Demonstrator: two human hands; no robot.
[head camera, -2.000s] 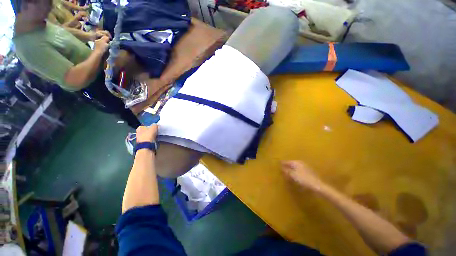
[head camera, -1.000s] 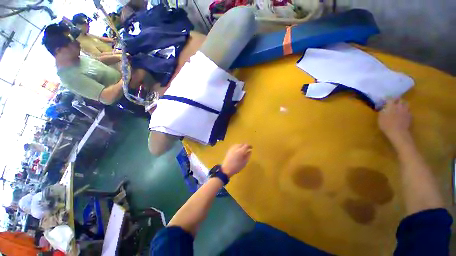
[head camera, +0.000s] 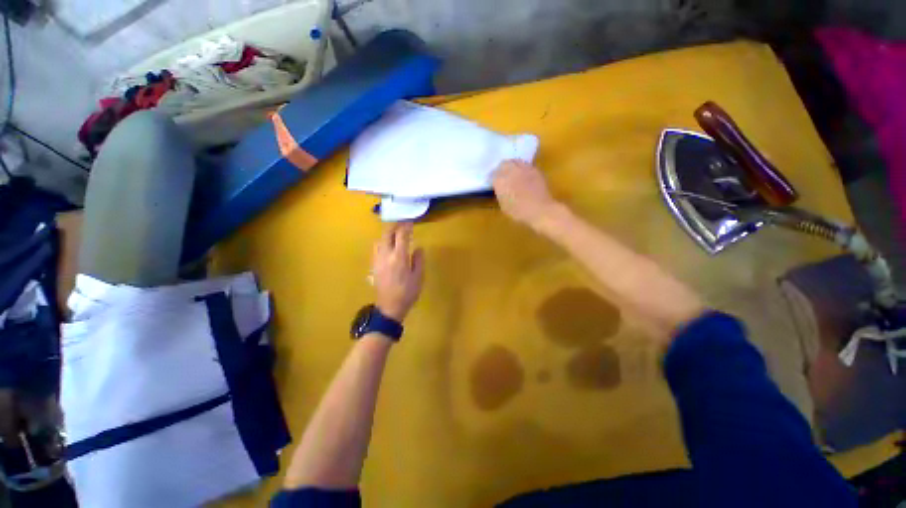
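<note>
A white garment panel (head camera: 422, 154) with dark navy edging lies on the yellow table at its far side. A small white navy-edged flap (head camera: 403, 208) shows at its near edge. My right hand (head camera: 522, 190) grips the panel's right end, where the cloth bunches up. My left hand (head camera: 395, 273), with a dark watch on the wrist, is just below the small flap, fingers extended towards it; it seems empty.
A steam iron (head camera: 710, 184) with a red-brown handle rests at the right, its hose running right over a dark pad (head camera: 859, 347). Finished white-and-navy panels (head camera: 149, 377) drape over a grey padded form (head camera: 139, 198) at left. A blue padded board (head camera: 328, 119) lies along the far-left edge.
The view has swung right, bringing the iron into view. My left hand has left the stack and come near the small flap. My right hand has taken hold of the panel's right end.
</note>
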